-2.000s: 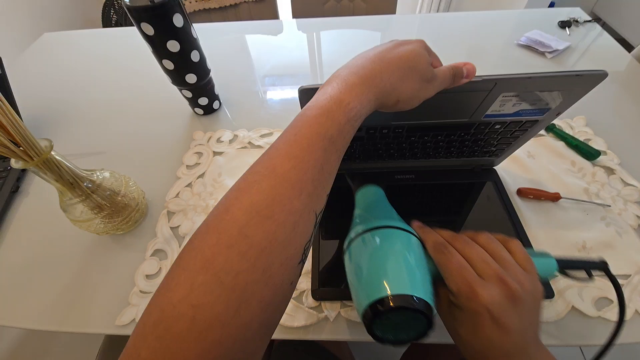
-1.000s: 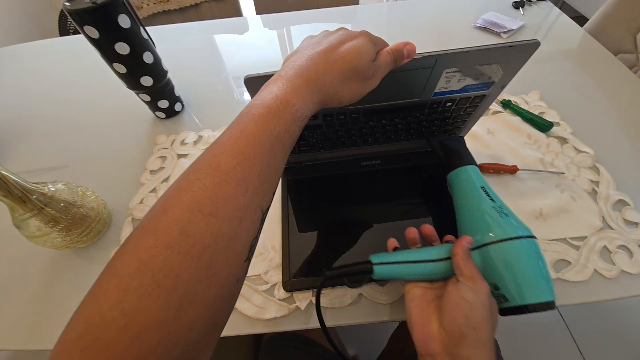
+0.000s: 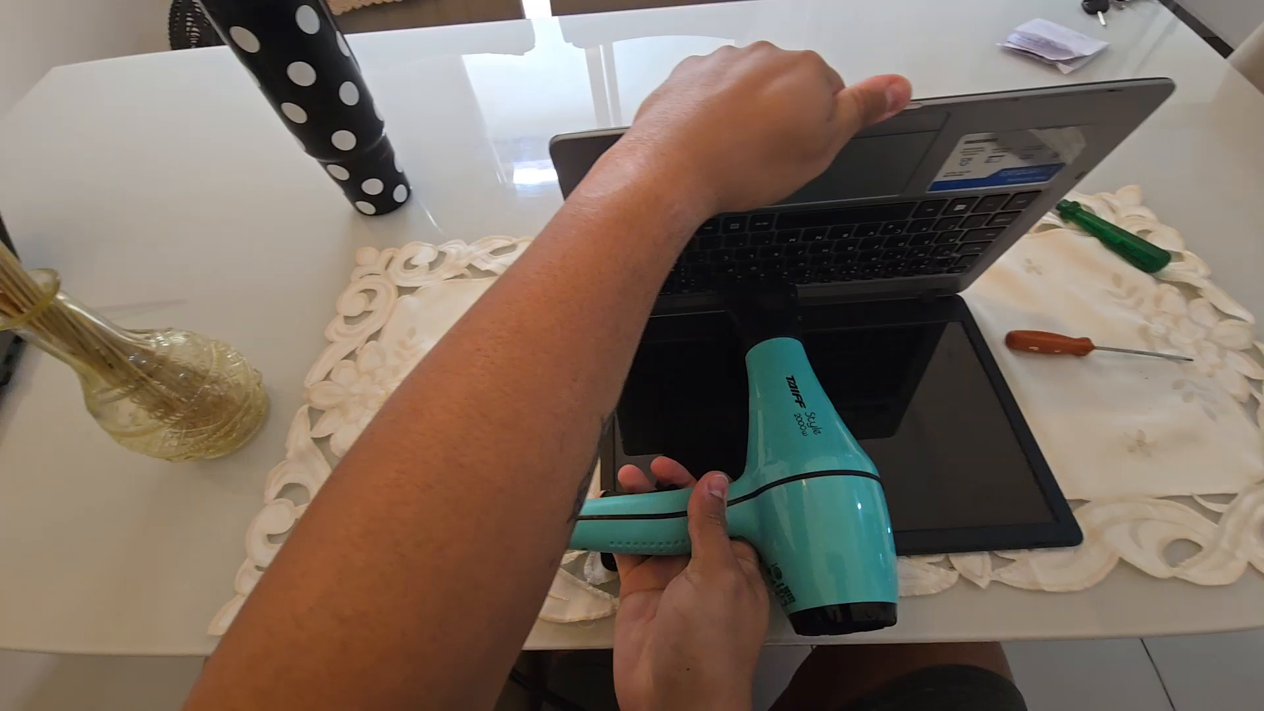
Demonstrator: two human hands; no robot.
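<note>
An open laptop lies with its dark screen (image 3: 948,434) flat on a lace-edged table mat, and its keyboard base (image 3: 849,237) tilts up behind the screen. My left hand (image 3: 760,123) grips the raised edge of that base, its thumb over the rim. Below it, my right hand (image 3: 691,583), palm up, holds a turquoise hair dryer (image 3: 810,474) by the handle. The dryer's black nozzle points away from me at the lower keyboard and hinge area. My left forearm hides part of the laptop and the handle's end.
An orange-handled screwdriver (image 3: 1052,343) and a green tool handle (image 3: 1116,237) lie on the mat (image 3: 1076,425) at the right. Folded paper (image 3: 1055,44) and keys (image 3: 1096,8) are at the far right. At left stand a polka-dot tumbler (image 3: 321,109) and a glass vase (image 3: 183,395) with sticks.
Two seconds ago the dryer's handle pointed right; since then it has been turned to point left. Over the last second the dryer has shifted left across the laptop. My left hand keeps its hold.
</note>
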